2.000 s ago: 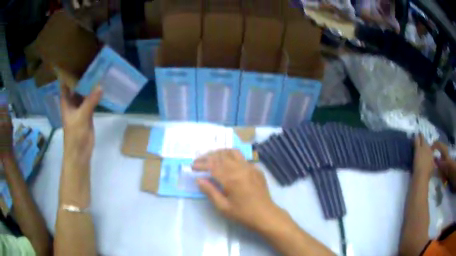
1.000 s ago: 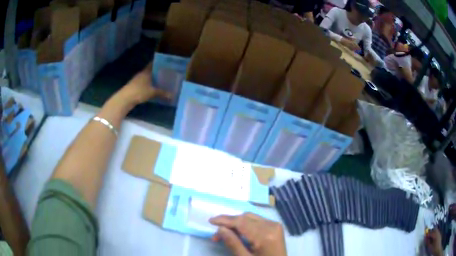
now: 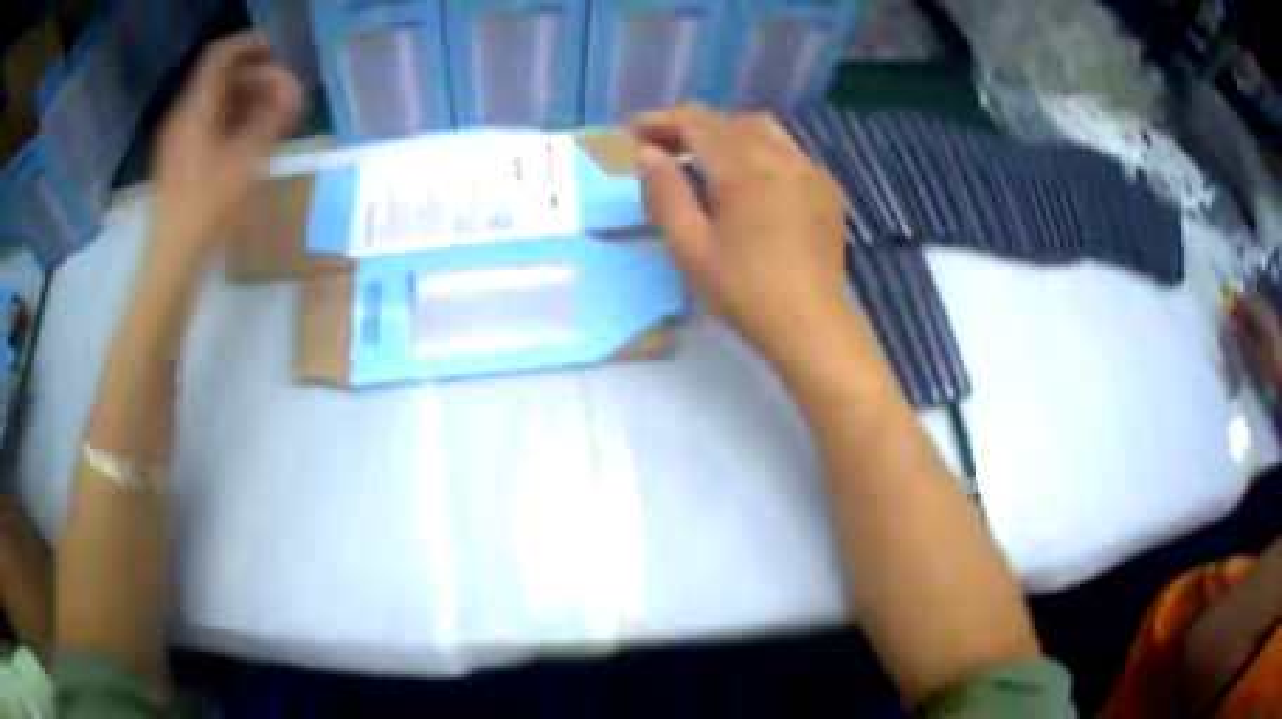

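A flat carton blank [image 3: 492,302], light blue and white with brown tabs at its ends, lies on the white bench in front of me. My right hand [image 3: 745,211] is over the blank's right end, fingers bent; whether it grips the tabs is hidden. My left hand [image 3: 232,120] is raised beyond the blank's left end, blurred, with curled fingers and no carton seen in it. Slim dark units [image 3: 984,190] lie overlapping in a fanned row to the right, a few of them [image 3: 907,323] projecting toward me.
A row of erected cartons [image 3: 520,70] stands behind the blank, cut off by the top edge. More cartons [image 3: 49,204] stand at the left. A clear plastic bag [image 3: 1047,56] and white small parts [image 3: 1132,148] lie at the back right. Another person's hand [image 3: 1251,337] is at the right edge.
My left hand has left the carton it was placing at the row's left end and moved back left. My right hand has moved from the blank's lower panel to its right end. The view has shifted.
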